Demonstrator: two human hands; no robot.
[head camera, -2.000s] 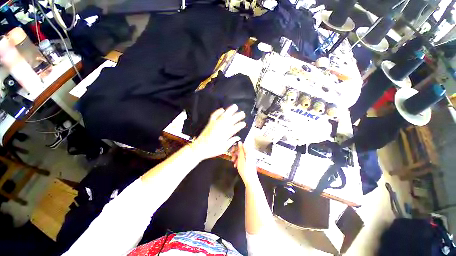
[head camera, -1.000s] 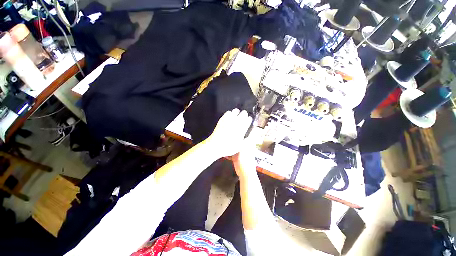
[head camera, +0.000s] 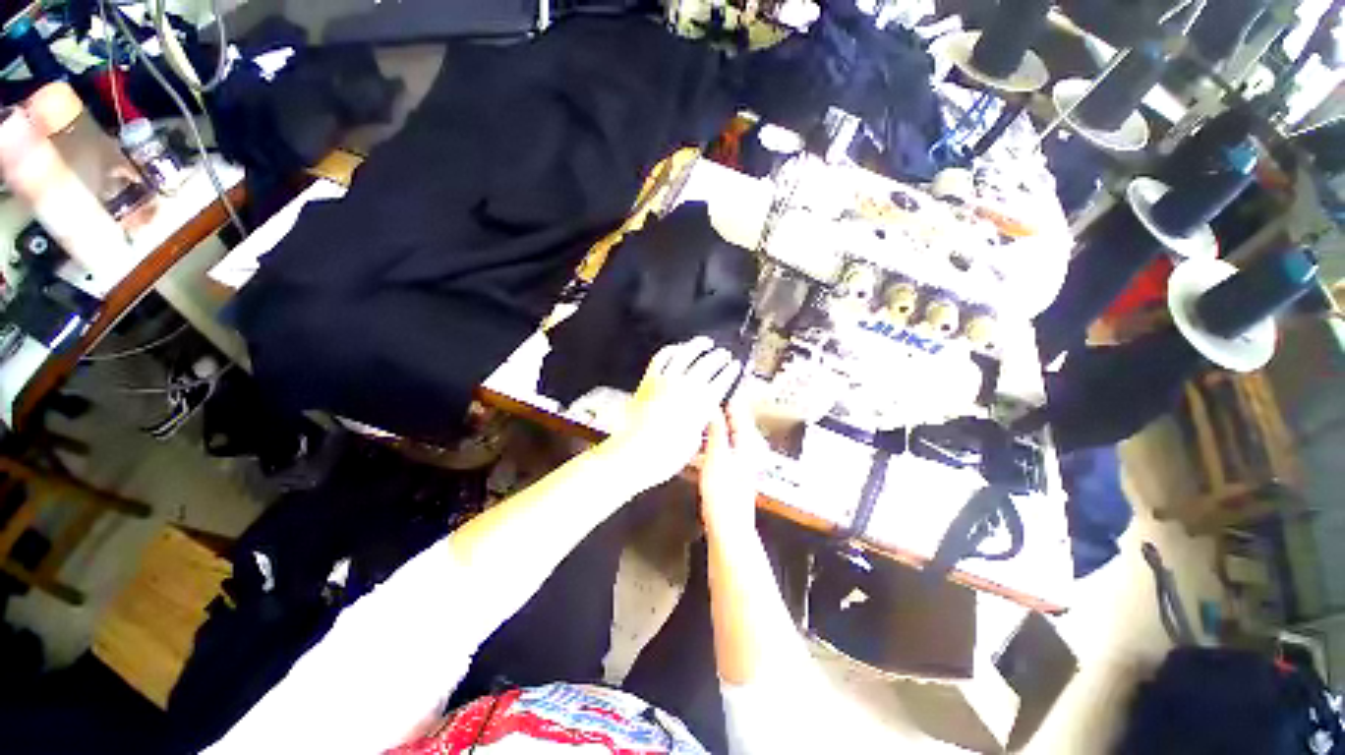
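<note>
A dark garment piece (head camera: 642, 295) lies on the white table just left of the white overlock machine (head camera: 885, 317), its right edge at the needle area. My left hand (head camera: 682, 401) lies on the near edge of the cloth with bent fingers, holding it by the machine's left front. My right hand (head camera: 727, 454) is close beside and below it, fingertips near the cloth edge; overexposure hides what its fingers grip.
A large dark garment bundle (head camera: 443, 207) covers the table on the left. Dark strips (head camera: 873, 487) lie right of the hands. Dark thread cones (head camera: 1251, 295) stand at the upper right. An open carton (head camera: 892, 612) is below the table edge. A side table (head camera: 170, 214) is at the far left.
My left hand went from spread flat on the cloth to bent fingers nearer the machine. The cloth's near edge has drawn up, baring some white table. My right hand has shifted slightly upward.
</note>
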